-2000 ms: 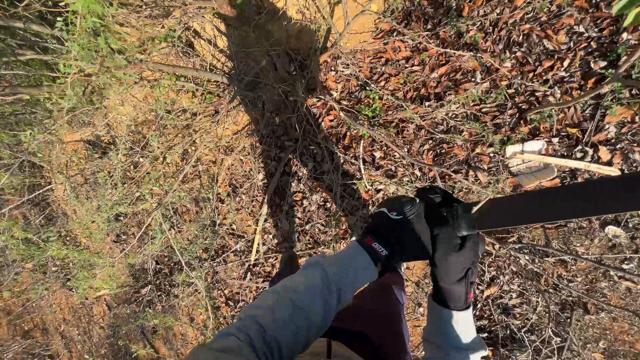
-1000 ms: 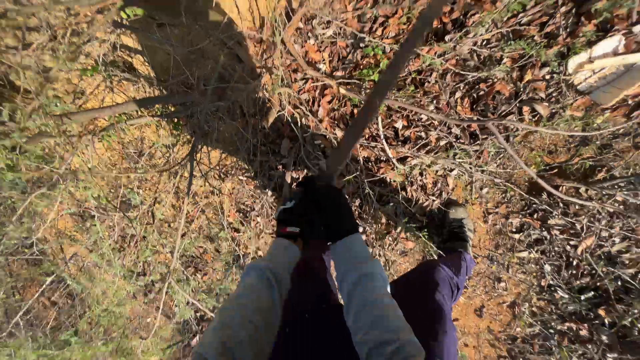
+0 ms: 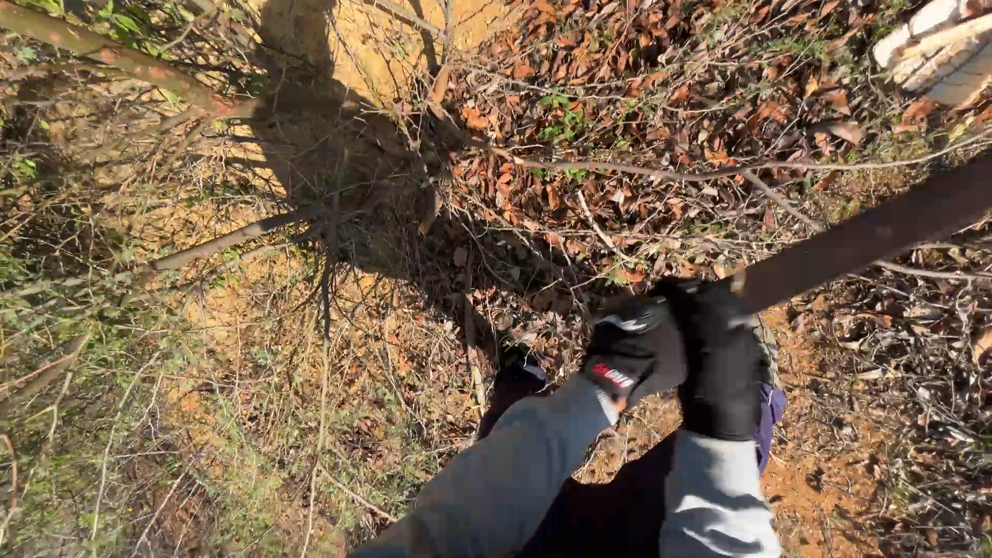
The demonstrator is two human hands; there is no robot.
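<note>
Both of my hands wear black gloves and sit side by side at the lower right of the view, closed on the handle end of a long dark flat blade (image 3: 860, 236), perhaps a machete. My left hand (image 3: 637, 345) is on the left, its fingers wrapped toward my right hand (image 3: 717, 356), which is nearest the blade. The handle itself is hidden by the gloves. From my right hand the blade runs up and right, out of the frame, somewhat blurred.
A cut, leaning branch (image 3: 116, 58) crosses the upper left, with a thinner branch (image 3: 232, 236) below it. Tangled twigs and green brush cover the left. Dry leaves (image 3: 651, 116) lie upper right, near pale wood pieces (image 3: 942, 54). My legs (image 3: 612, 496) are beneath my arms.
Two seconds ago the blade pointed right; one second ago it pointed up and away from me, with my hands at the middle. Now hands and blade are swung back to the right.
</note>
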